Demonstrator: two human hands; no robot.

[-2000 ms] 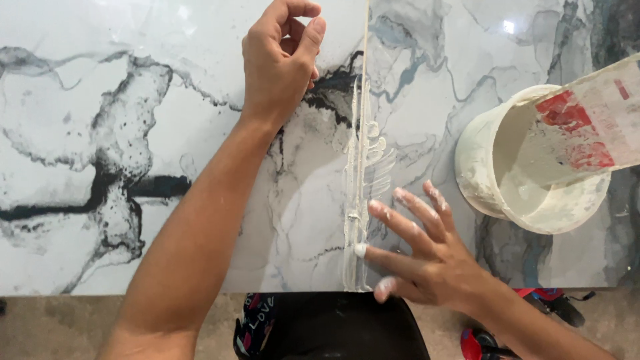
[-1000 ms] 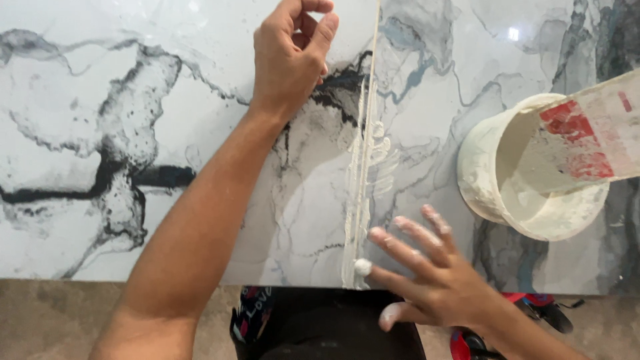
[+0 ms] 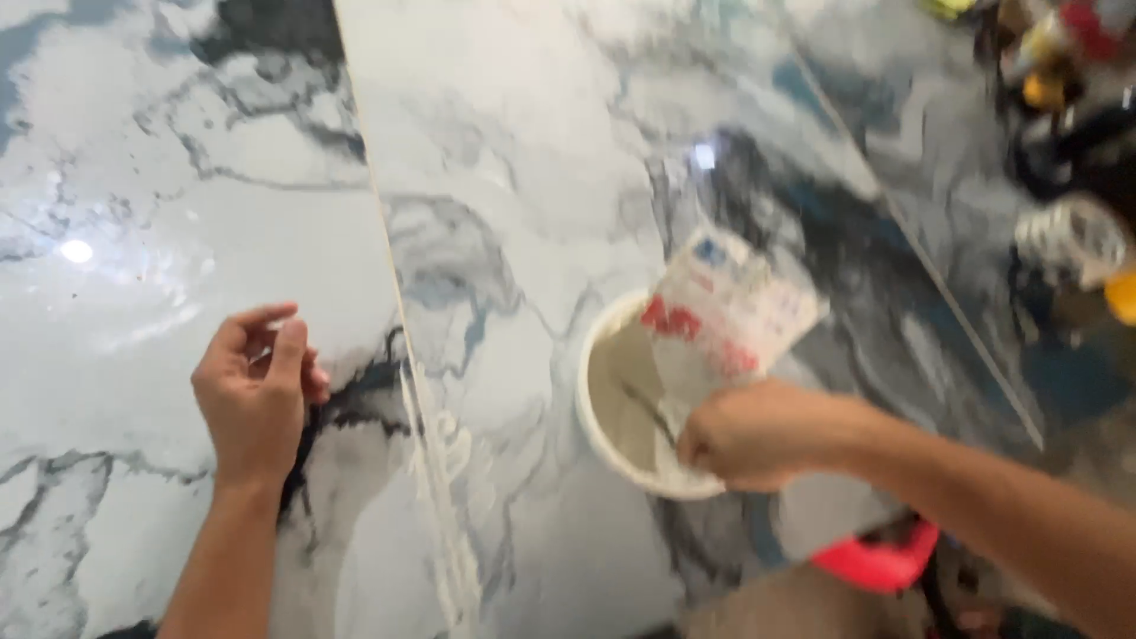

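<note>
My left hand (image 3: 262, 386) hovers or rests over the marble-patterned tile surface (image 3: 515, 222), fingers curled loosely with nothing seen in them. A tile joint with smeared pale grout (image 3: 448, 524) runs to the right of it. My right hand (image 3: 754, 435) is at the right side of a white plastic bucket (image 3: 590, 390) holding pale grout paste. Its fingers point down into the bucket near a thin dark stick-like thing; blur hides whether they grip it. Out of the bucket leans a stained packet with red marks (image 3: 745, 302), its lower part hidden.
Another tile joint (image 3: 923, 253) slants down at the right. Blurred items, among them a whitish roll-like object (image 3: 1069, 240) and something yellow, lie along the right edge. A red object (image 3: 887, 559) is beyond the near edge of the surface, at lower right.
My right hand has moved from the grout-smeared joint to the bucket. My left hand keeps much the same curled pose. The view has swung toward the right.
</note>
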